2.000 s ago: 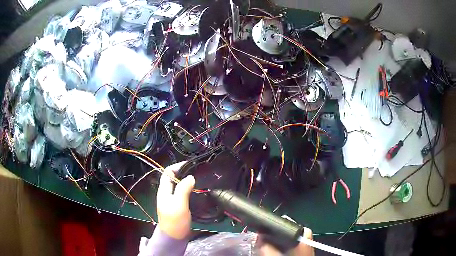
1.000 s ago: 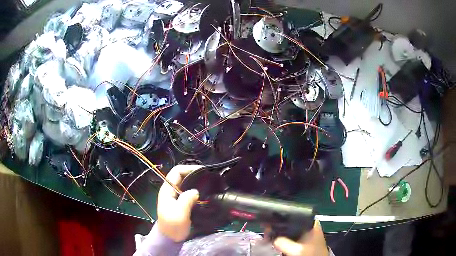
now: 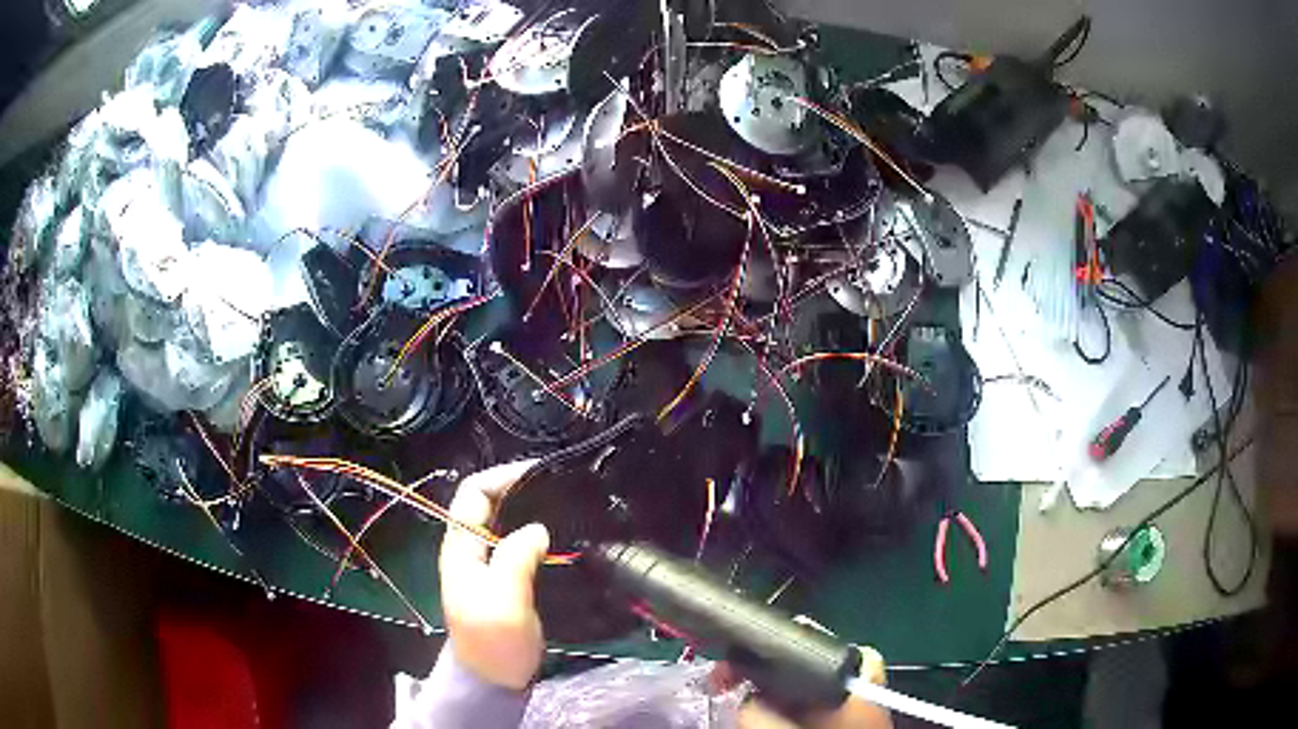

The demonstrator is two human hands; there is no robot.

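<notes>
My left hand (image 3: 491,584) holds a black round housing (image 3: 577,499) by its left side, with thumb and fingers at the orange and yellow lead wires (image 3: 384,481). The wires trail up and left from the hand. My right hand (image 3: 811,698), partly cut off by the bottom edge, grips the dark glue gun (image 3: 719,612). Its nozzle points left, close to the wires beside my left thumb. A white glue stick (image 3: 918,706) projects from the gun's rear. The housing's outline is dark and hard to make out.
Bagged parts (image 3: 157,271) are heaped at left. Wired housings (image 3: 384,378) and metal discs (image 3: 762,103) crowd the centre. Pink-handled pliers (image 3: 961,547) lie on the green mat. A screwdriver (image 3: 1129,417) lies on white paper (image 3: 1039,335), with a solder spool (image 3: 1135,554) and black cords at right.
The gun swung level and blurred, then tilted again with its nozzle at the wires. My left hand stays in nearly the same place, and the wires' far ends have shifted slightly down and left.
</notes>
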